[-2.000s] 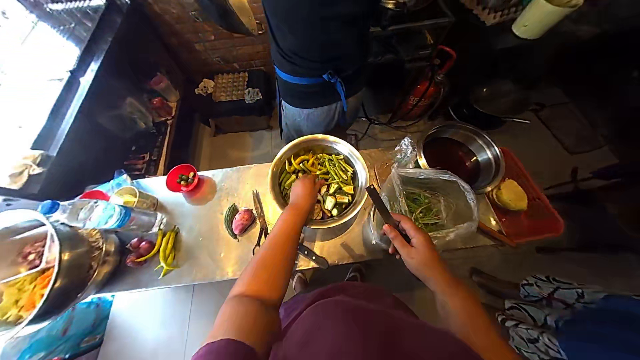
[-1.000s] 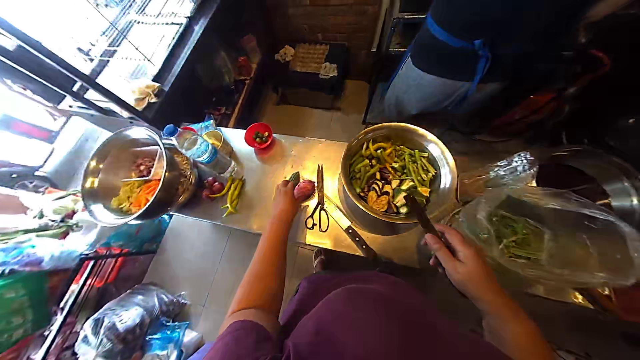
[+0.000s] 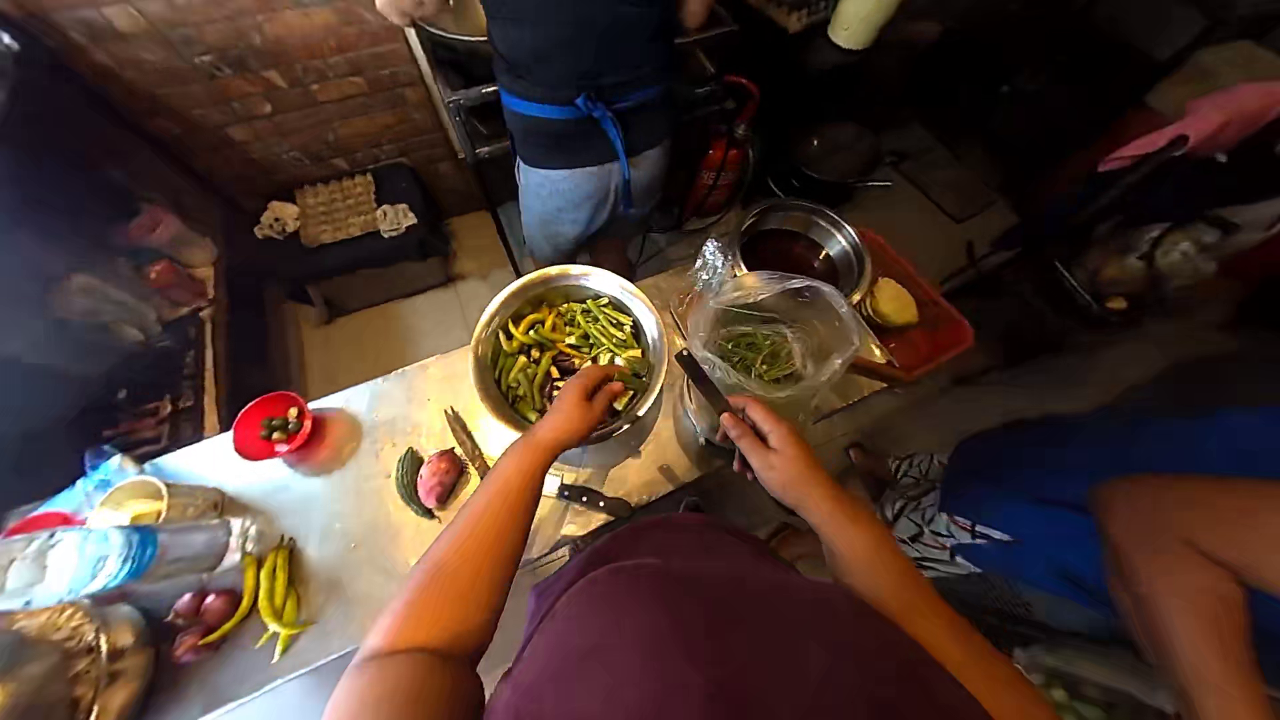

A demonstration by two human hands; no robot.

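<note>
A wide metal bowl (image 3: 484,385) of cut vegetables (image 3: 600,328) stands on the counter. My left hand (image 3: 580,405) reaches over its near rim, fingertips among the pieces; whether they grip any is hidden. Just right of the bowl, my right hand (image 3: 765,440) is closed around a dark, narrow knife-like tool (image 3: 703,382) that points up and left. Left of the bowl lie a small green bitter gourd (image 3: 412,483), a reddish sweet potato (image 3: 438,478) and scissors (image 3: 465,440), partly hidden by my left forearm. A black-handled knife (image 3: 595,499) rests near the counter's front edge.
Beyond my right hand are a clear plastic bag of green strips (image 3: 760,355), a metal pot of dark liquid (image 3: 800,255) and a red tray (image 3: 925,340). At left are a red bowl (image 3: 262,440), plastic bottle (image 3: 110,560), onions and green chillies (image 3: 272,600). Two people are nearby.
My left hand has moved from beside the bitter gourd and sweet potato to the vegetables in the metal bowl. My right hand keeps hold of the dark tool. The view has swung right.
</note>
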